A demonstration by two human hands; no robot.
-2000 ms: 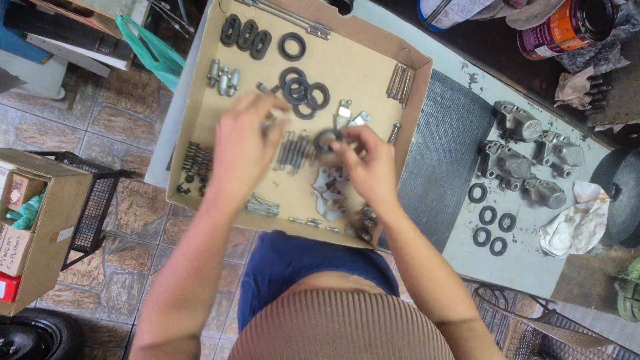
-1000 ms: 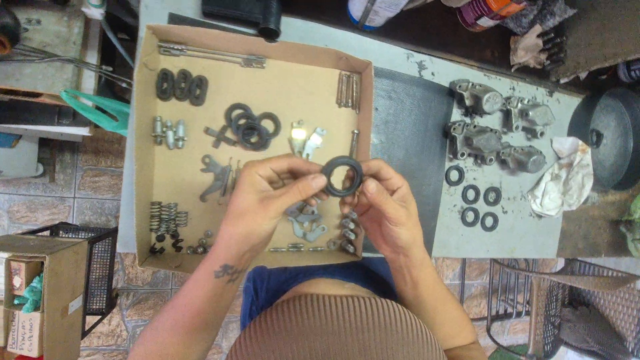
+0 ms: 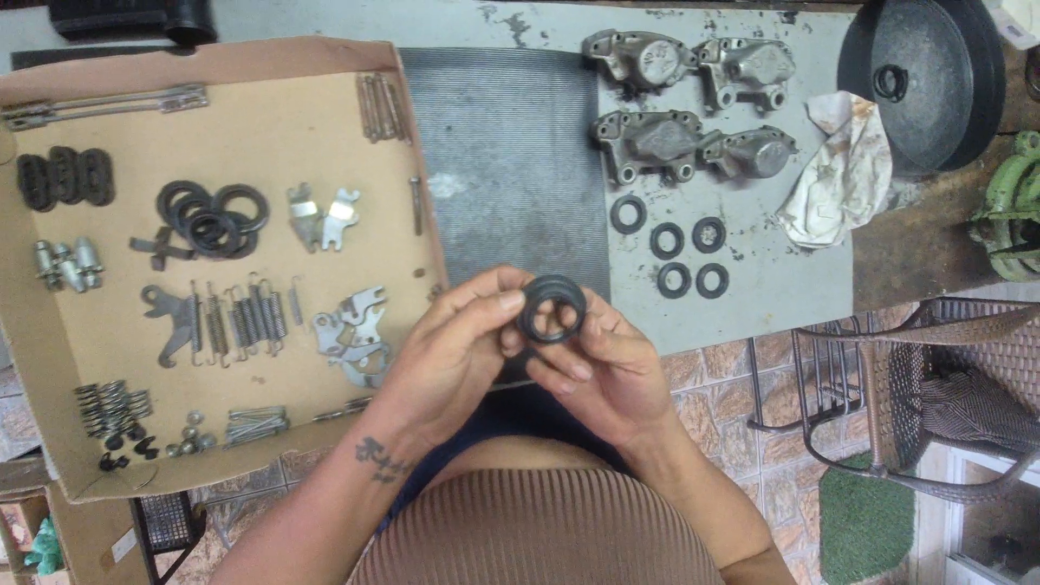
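Between both hands I hold a black rubber ring seal (image 3: 552, 309), just off the front edge of the bench. My left hand (image 3: 471, 341) pinches its left side between thumb and fingers. My right hand (image 3: 613, 357) grips its right side, with fingers curled beneath. To the left, a cardboard tray (image 3: 325, 50) holds a pile of black rubber rings (image 3: 213, 219), coil springs (image 3: 244, 317), metal brackets (image 3: 323, 215) and small fittings (image 3: 69, 264). Metal caliper housings (image 3: 650, 142) lie on the bench to the right, above several separate rubber rings (image 3: 667, 241).
A ribbed black mat (image 3: 512, 162) lies between the tray and the housings. Farther right are a stained white cloth (image 3: 837, 175), a round black pan (image 3: 926, 73) with rings inside, and a green metal part (image 3: 1011, 211). A woven chair (image 3: 959, 333) stands beyond the bench's front edge.
Two seconds ago both hands were over the tray; now they hold the ring together right of it. Since one second ago the ring has been tilted. The view has shifted right.
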